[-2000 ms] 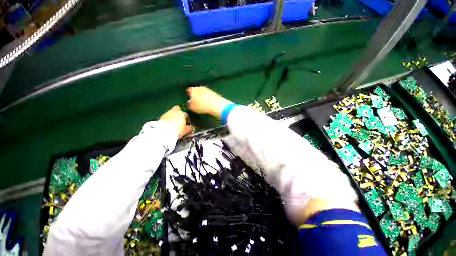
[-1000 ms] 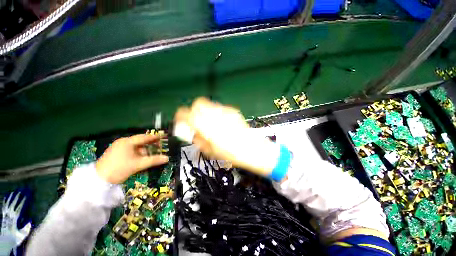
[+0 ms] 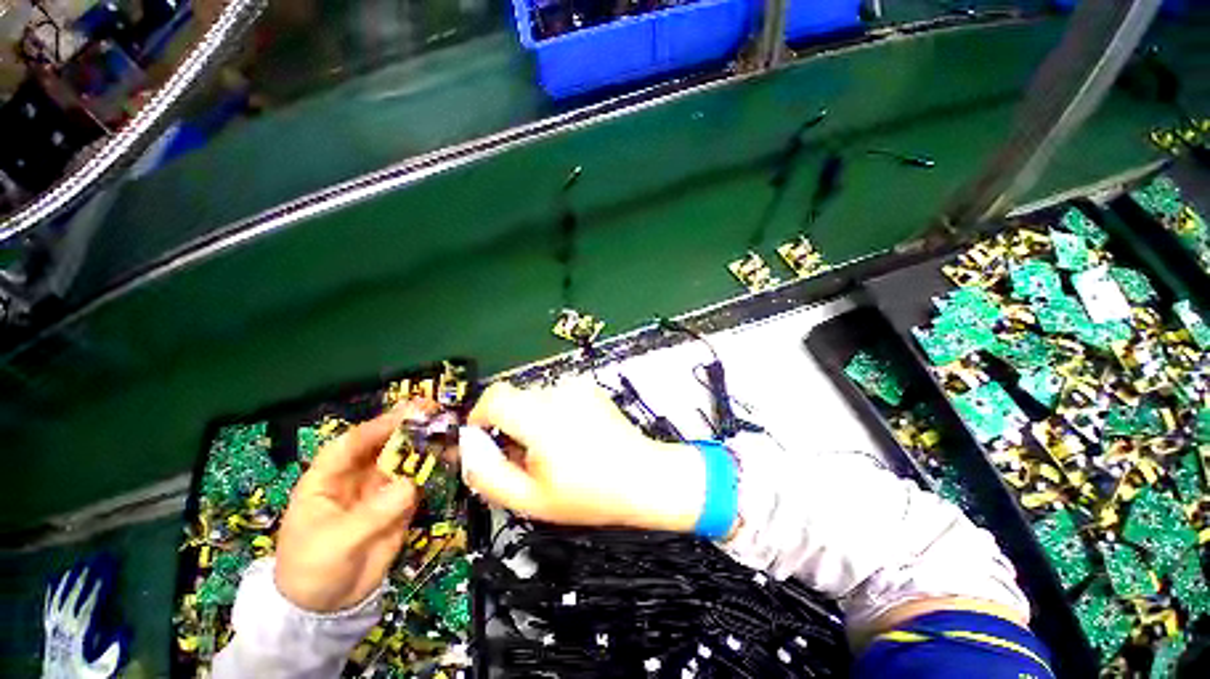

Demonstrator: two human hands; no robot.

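Note:
My left hand point(image 3: 348, 520), bare, holds a small yellow circuit board point(image 3: 414, 451) between thumb and fingers. My right hand point(image 3: 571, 454), bare with a blue wristband point(image 3: 718, 488), meets it at the board; its fingertips hold a small white piece point(image 3: 486, 463). The exact contact between piece and board is too small to tell. A heap of black cable leads point(image 3: 650, 604) with small white ends lies below my right hand. A tray of green and yellow boards point(image 3: 239, 484) lies under and left of my left hand.
A green conveyor belt point(image 3: 398, 292) runs beyond the trays, with yellow boards point(image 3: 800, 257) and black leads on it. Another board pile point(image 3: 1062, 385) fills a black tray at right. A blue bin point(image 3: 642, 51) stands beyond the belt. A glove point(image 3: 77, 621) lies lower left.
My hands were apart over the cable heap and left tray; now they meet at a board in my left hand. Another yellow board with a lead now shows on the belt's near edge.

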